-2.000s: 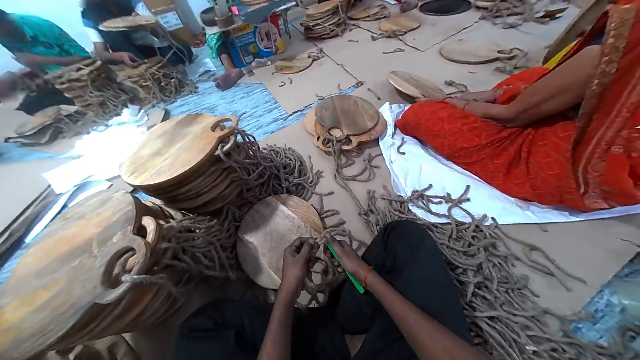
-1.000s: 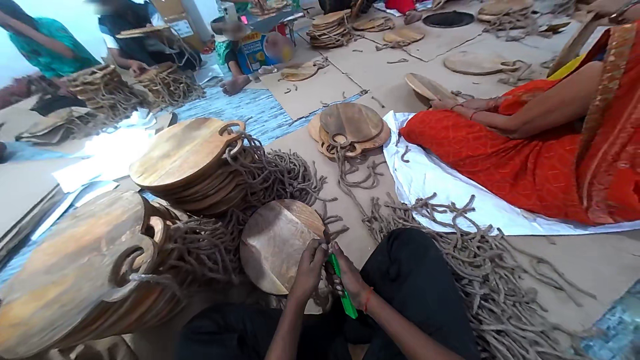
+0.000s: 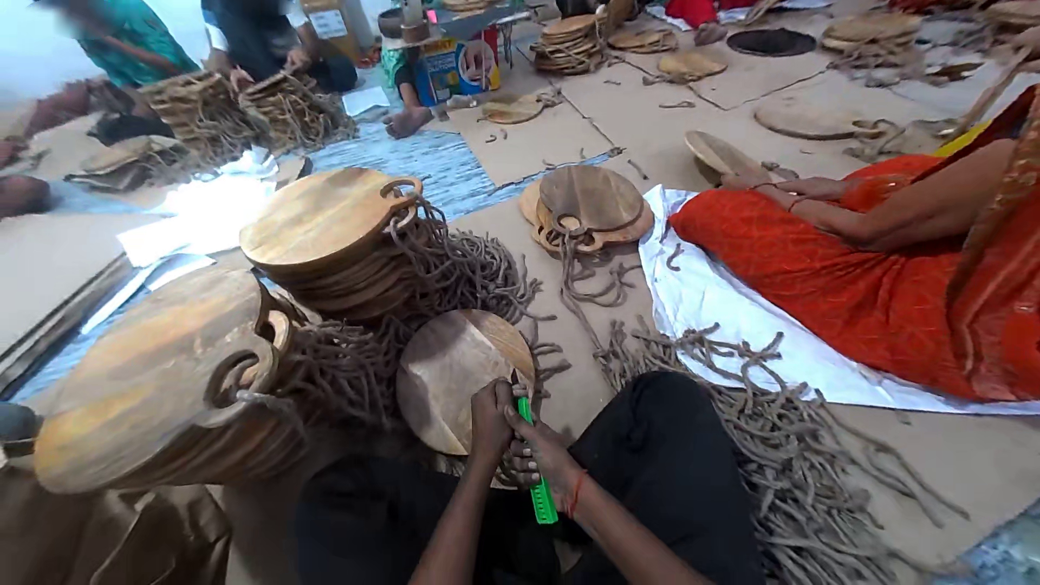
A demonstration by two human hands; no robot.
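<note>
My right hand [image 3: 544, 463] is closed around a green utility knife [image 3: 536, 463], its dark tip pointing up and away from me. Against it, at the near right edge of a round wooden board [image 3: 447, 374], is my left hand [image 3: 492, 422], fingers curled; whether it grips cord or the board's handle is hidden. The board lies before my lap. Behind it rises a stack of round boards [image 3: 317, 219] with looped handles and grey-brown cords [image 3: 471, 268] tied on. A larger board stack [image 3: 154, 374] stands at the left, also corded.
Loose cords [image 3: 780, 455] lie heaped beside my right knee. Two or more corded boards [image 3: 593, 199] rest ahead on cardboard. A person in red [image 3: 845, 260] sits at the right on a white sheet [image 3: 715, 325], holding a board. Other people work at the back left near more stacks.
The green knife, slanted between my hands at first, has turned more upright, with its tip away from me. My hands have drawn together. The person in red has tilted their board up.
</note>
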